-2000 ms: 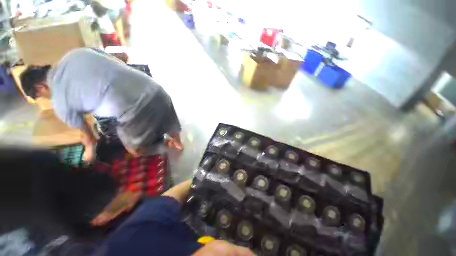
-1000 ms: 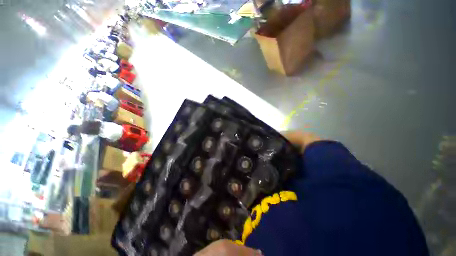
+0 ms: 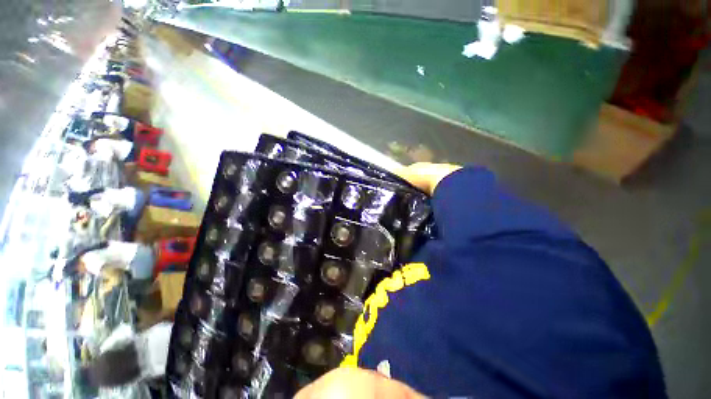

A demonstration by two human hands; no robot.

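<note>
A stack of black plastic trays is held tilted in front of me, lower left of centre. Its top layer has rows of round parts with pale silver centres under shiny, crinkled clear film. More tray edges show at its far side. My right hand is at the stack's upper right edge, below my navy sleeve; its fingertips are hidden by the trays. My left hand is not in view. A blurred patch of skin shows at the bottom edge; I cannot tell what part it is.
A long green bench runs across the upper right, with crumpled white scraps on it. A cardboard carton is at the right. Workers, red stools and a blue box line the left. A pale floor aisle runs between.
My view has swung round from the bent-over person and red-filled trays to the aisle, and the green bench and carton now look nearer. The stack is still held, turned in view.
</note>
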